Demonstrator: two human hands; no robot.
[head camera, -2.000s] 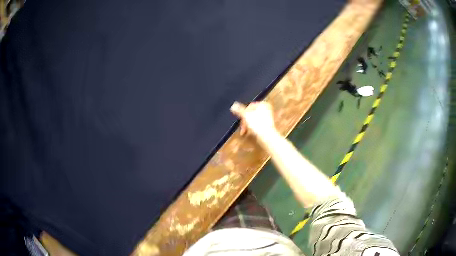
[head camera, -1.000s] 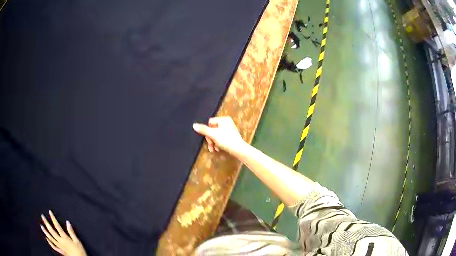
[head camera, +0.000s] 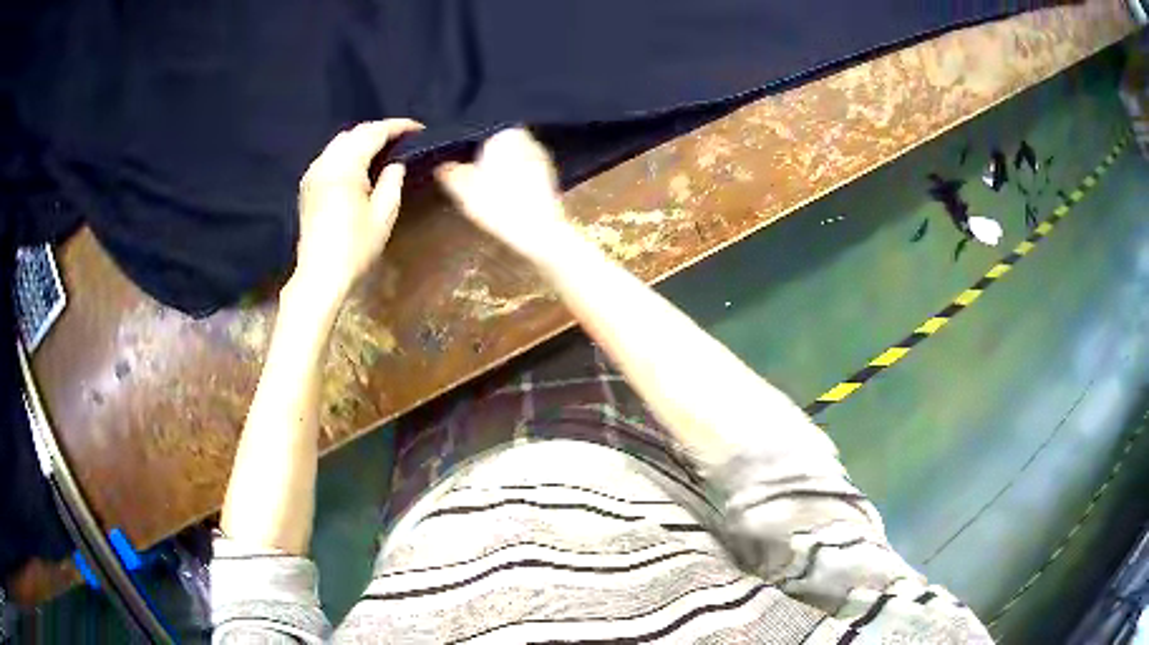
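Dark fabric (head camera: 655, 63) covers the far part of the worn brown wooden table (head camera: 466, 302), with folds at the left and a loose corner hanging over the wood. My left hand (head camera: 347, 208) is at the fabric edge, thumb and fingers curved around the cloth. My right hand (head camera: 510, 189) is just to its right, fingers closed on the lifted fabric edge and slightly blurred. The fingertips are partly hidden.
A metal rail (head camera: 76, 504) with blue bits runs along the table's left end. A white printed label (head camera: 38, 296) lies beside it. Dark and white scraps (head camera: 983, 229) and yellow-black tape (head camera: 932, 325) are on the green floor (head camera: 781, 302).
The view has swung left to the table end. My left hand has come to the fabric edge beside my right hand. The edge near my hands is now lifted and folded.
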